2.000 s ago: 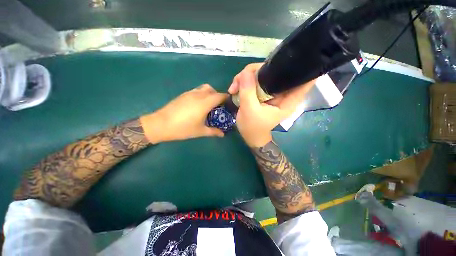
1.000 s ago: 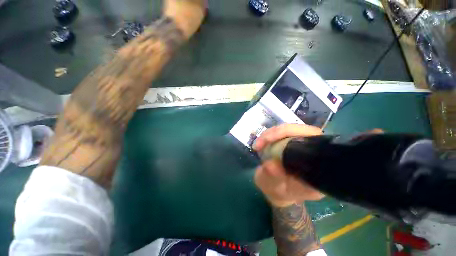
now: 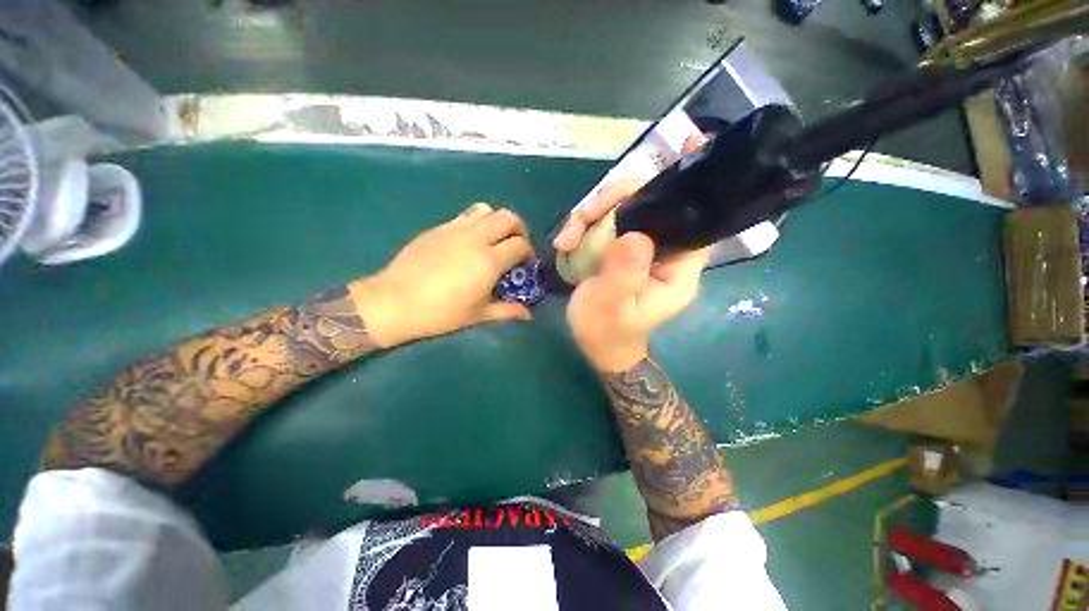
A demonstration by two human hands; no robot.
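Note:
My left hand (image 3: 448, 277) holds a small round blue unit (image 3: 520, 283) with a pale centre on the green mat. Its fingers curl around the unit and hide part of it. My right hand (image 3: 627, 287) is closed around the electric screwdriver (image 3: 705, 179), a thick black cylinder with a cream nose. The nose points at the unit's right side. The dark tip is close to the unit; whether it touches cannot be told. The white and black screw feeder (image 3: 746, 90) stands behind the screwdriver, partly hidden by it. No screw can be made out.
A pale rail (image 3: 394, 123) divides the green mat (image 3: 299, 215) from the dark conveyor (image 3: 478, 54), with dark units at its upper right. A white fan (image 3: 102, 205) stands at the left. A cardboard box (image 3: 1041, 275) and plastic bags are at the far right. A cable runs from the screwdriver.
My left hand has come back from over the conveyor and now holds a unit on the mat. My right hand has brought the screwdriver from the feeder to this unit.

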